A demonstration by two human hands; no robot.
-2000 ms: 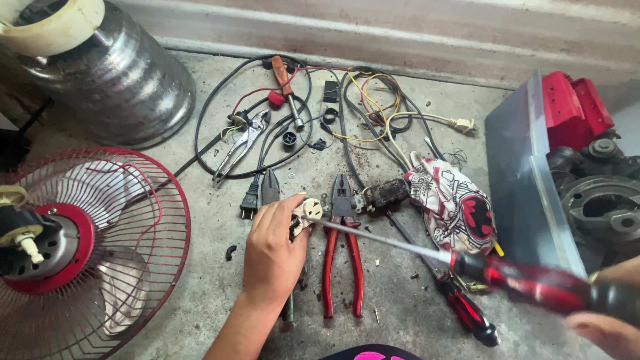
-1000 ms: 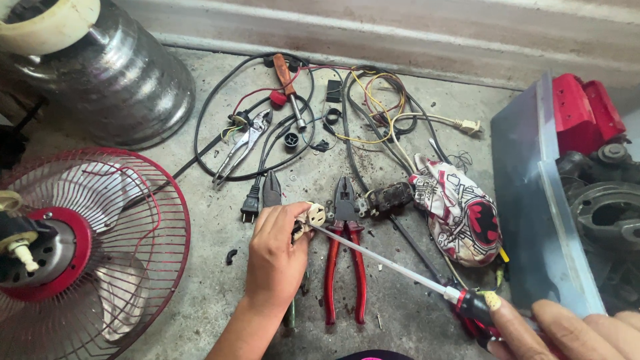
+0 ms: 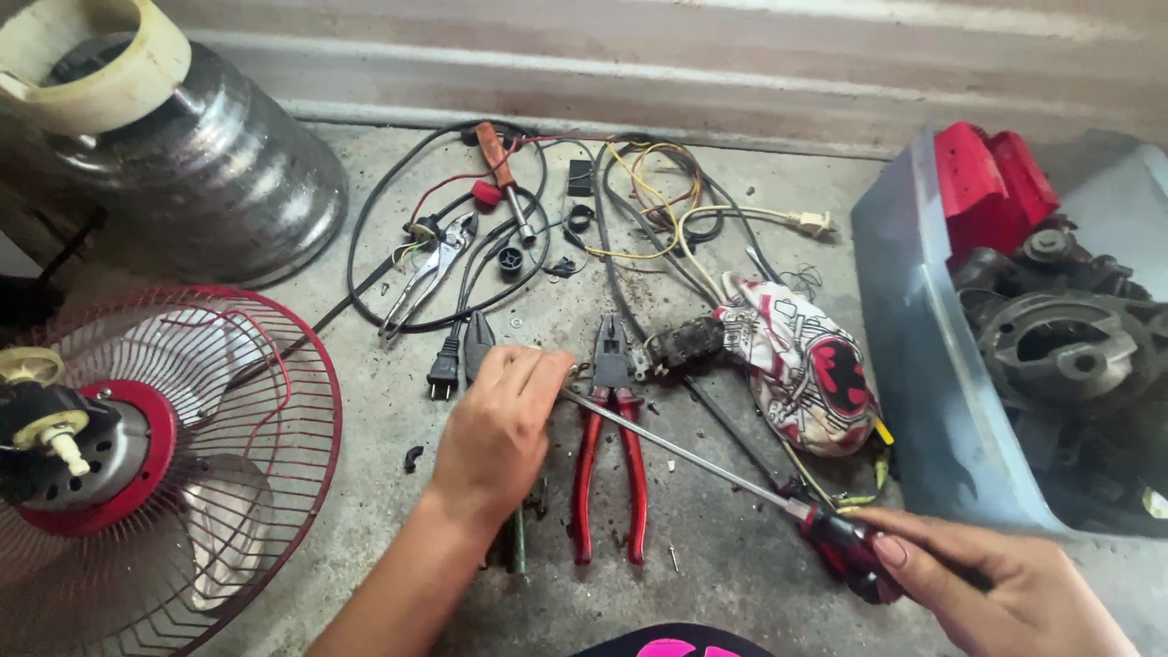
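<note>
My left hand (image 3: 502,424) is closed around a small part that its fingers almost wholly hide. Between thumb and fingers, my right hand (image 3: 985,566) holds the handle of a long screwdriver (image 3: 680,447); its tip reaches the fingers of my left hand, and the exact contact is hidden. Under the shaft lie lineman's pliers with red handles (image 3: 636,474). A second pair of pliers (image 3: 478,342) is partly covered by my left hand, beside a black two-prong plug (image 3: 444,367). A printed cloth bundle (image 3: 803,365) lies above my right hand, touching a dark block-shaped part (image 3: 684,347).
A red fan guard with its motor (image 3: 333,392) stands at left, below a large ribbed container (image 3: 210,164). Locking pliers (image 3: 433,274), an orange-handled nut driver (image 3: 497,160) and coiled cables (image 3: 351,265) lie near the wall. A plastic bin (image 3: 931,365) of metal parts is at right.
The round pale plug part seen in my left fingers earlier is now hidden by that hand, which has turned. My right hand has shifted its grip on the screwdriver handle, and the handle sits lower.
</note>
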